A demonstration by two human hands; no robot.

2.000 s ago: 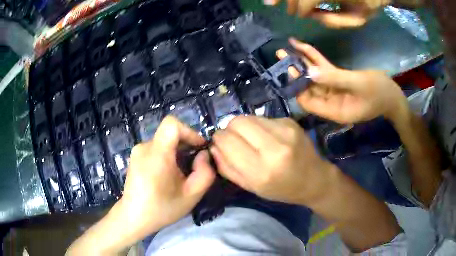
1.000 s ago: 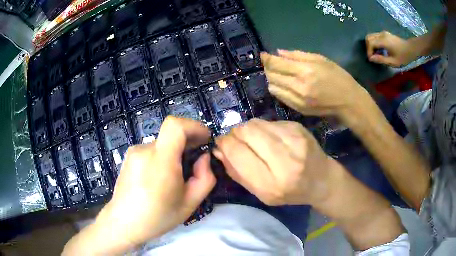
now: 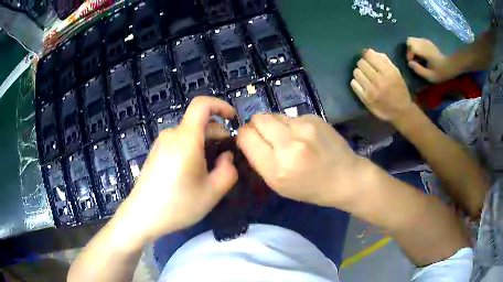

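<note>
My left hand (image 3: 185, 165) holds a dark phone housing (image 3: 229, 190) upright between thumb and fingers, its lower end near my light shirt. My right hand (image 3: 300, 157) has its fingertips together at the housing's top end. Anything pinched there is hidden by the fingertips. The black blister tray (image 3: 81, 148) lies beyond both hands, with rows of pockets holding black housings. A small yellowish piece (image 3: 251, 88) shows on the tray.
At right, a second person's two hands (image 3: 380, 85) rest over the green bench top (image 3: 331, 49). A pile of small whitish parts (image 3: 375, 11) and a clear plastic bag (image 3: 449, 19) lie at the upper right. A yellow line (image 3: 367, 252) crosses the floor.
The second person placed a housing in the tray and drew that hand back to the right. My hands have moved slightly up, still at the housing.
</note>
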